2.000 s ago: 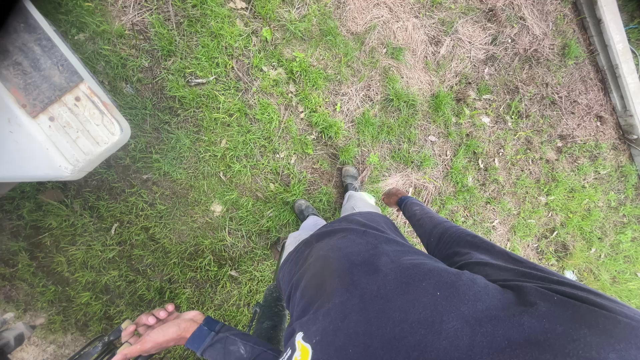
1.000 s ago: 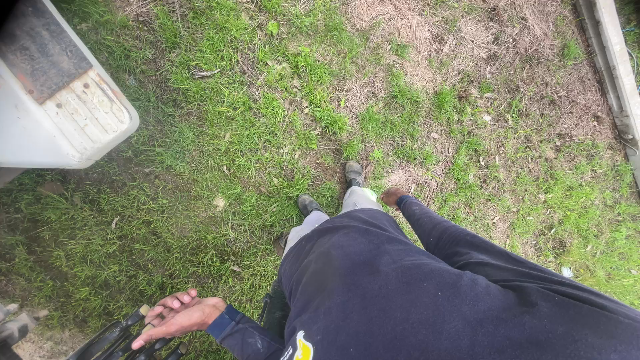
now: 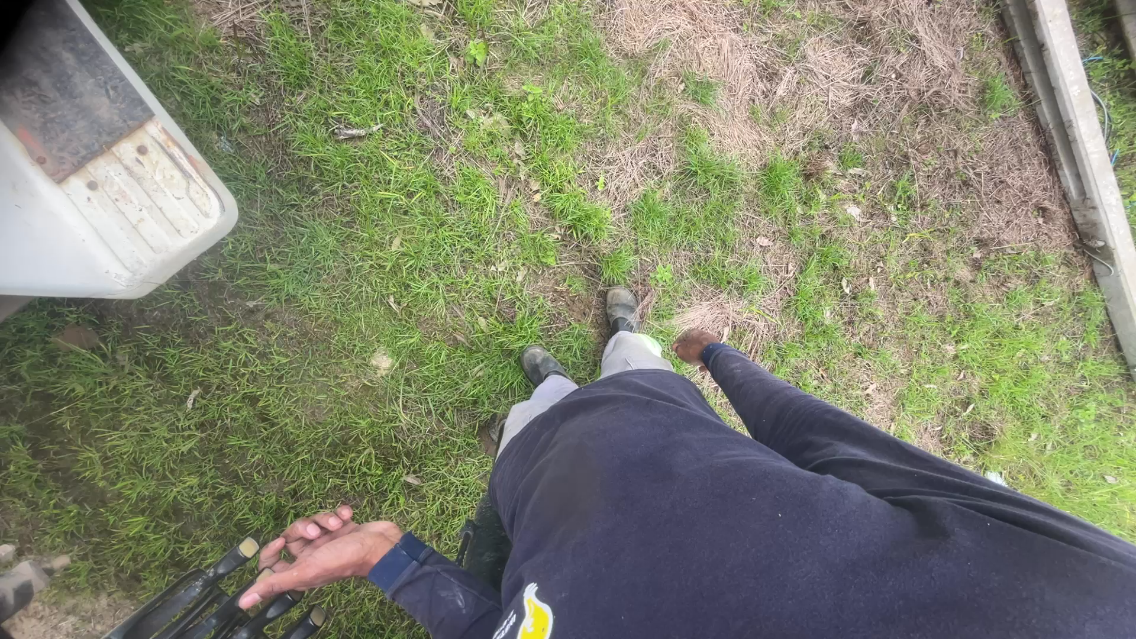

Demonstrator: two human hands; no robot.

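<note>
My left hand (image 3: 324,552) is at the lower left, palm turned up and fingers loosely apart, holding nothing. It is over or against the ends of several black bars with pale tips (image 3: 217,572); whether it touches them I cannot tell. My right hand (image 3: 692,346) hangs by my right thigh, past the dark blue sleeve, with its fingers mostly hidden; I cannot tell if it holds anything. My boots (image 3: 622,308) stand on the grass below my light grey trousers.
A white basin-like unit with a ribbed, rust-stained surface (image 3: 146,191) stands at the upper left. Concrete beams (image 3: 1078,151) run along the right edge. Grass (image 3: 399,266) and dry clippings (image 3: 737,80) cover the ground. A greyish object (image 3: 22,586) is at the lower left edge.
My left hand has moved slightly away from the bottom left corner, and more of the black bars beside it shows. My right hand stays by my thigh.
</note>
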